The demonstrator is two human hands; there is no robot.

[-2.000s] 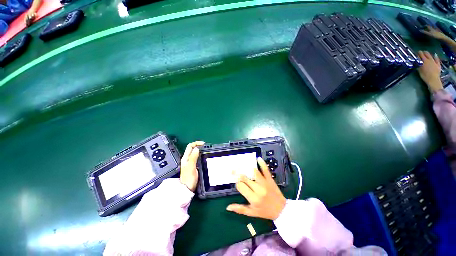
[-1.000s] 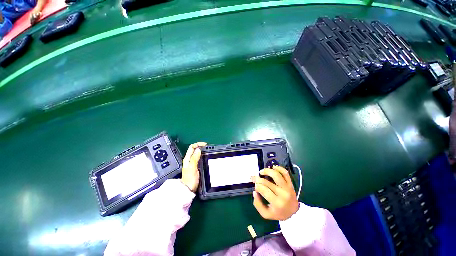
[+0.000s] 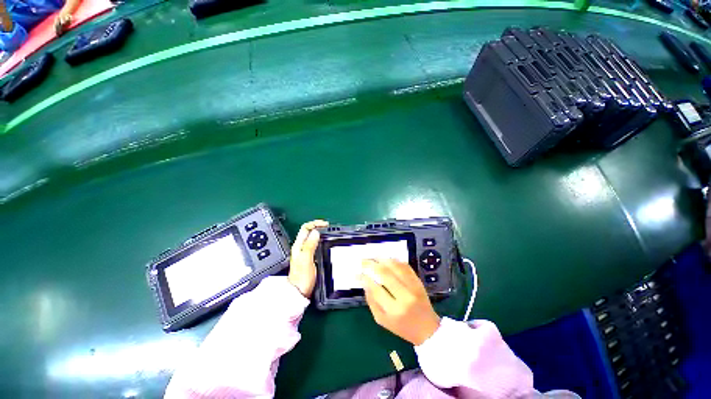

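A dark grey handheld unit (image 3: pixel 436 288) lies flat in front of me, its screen lit white, its round keypad at the right end. A white cable (image 3: pixel 474 292) curves from its right side. My left hand (image 3: pixel 305 261) grips the unit's left end. My right hand (image 3: pixel 397 300) is over the screen, fingertips at its middle, holding nothing; it hides the screen's lower right part. A second handheld unit (image 3: pixel 221 266) lies tilted to the left, also lit white, beside my left hand.
Several dark units (image 3: pixel 518 101) stand on edge at the upper right. A blue bin (image 3: pixel 565 354) with dark parts is at the lower right. A green rail (image 3: pixel 257 31) crosses the back, with dark units (image 3: pixel 99 40) and a person's hand beyond. A cream strip (image 3: pixel 396 360) lies near me.
My right hand has moved left from the keypad end onto the middle of the screen. My left hand keeps its hold. The whole view has shifted slightly.
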